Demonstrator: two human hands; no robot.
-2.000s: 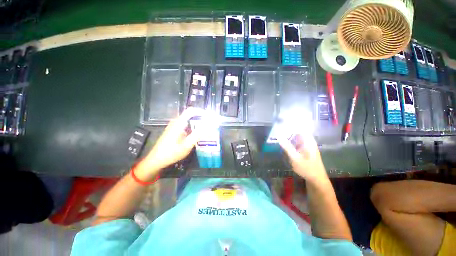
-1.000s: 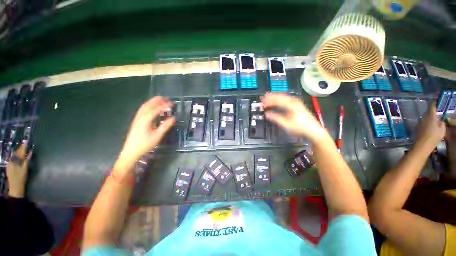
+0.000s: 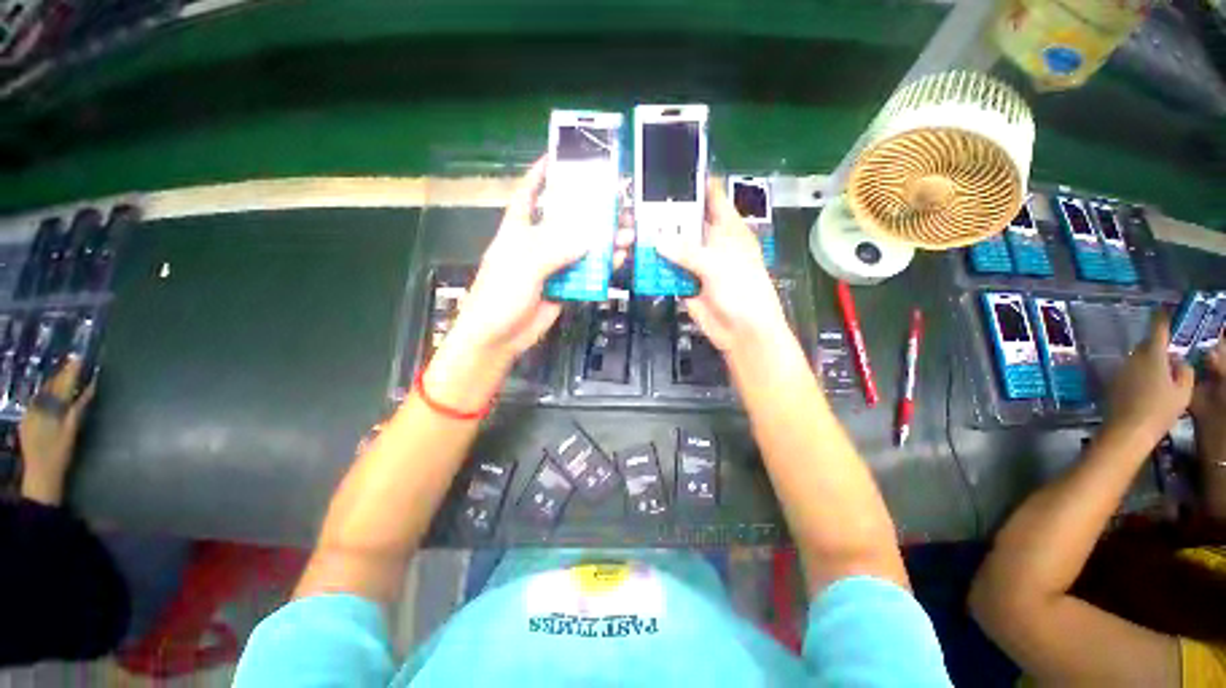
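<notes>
My left hand [image 3: 520, 276] holds a blue and white keypad phone [image 3: 582, 202] upright, its dark screen facing me. My right hand [image 3: 727, 276] holds a second keypad phone [image 3: 670, 195] beside it, screen also dark. Both are held above the clear plastic tray [image 3: 414, 316]. Phones lying back side up, such as one [image 3: 608, 343], sit in the tray's near row, partly hidden by my arms. One blue phone [image 3: 752, 204] stays in the far row behind my right hand. Several loose black batteries [image 3: 643, 480] lie on the bench near my body.
A cream desk fan [image 3: 937, 188] stands at the right rear. A red marker [image 3: 856, 343] and a red and white pen [image 3: 910, 376] lie right of the tray. Another tray with phones [image 3: 979, 403] is at the right. Other people's hands are at the far left and right.
Both hands have moved inward and up from the near row and now hold two phones. The two phones seen together in the far row are no longer visible there.
</notes>
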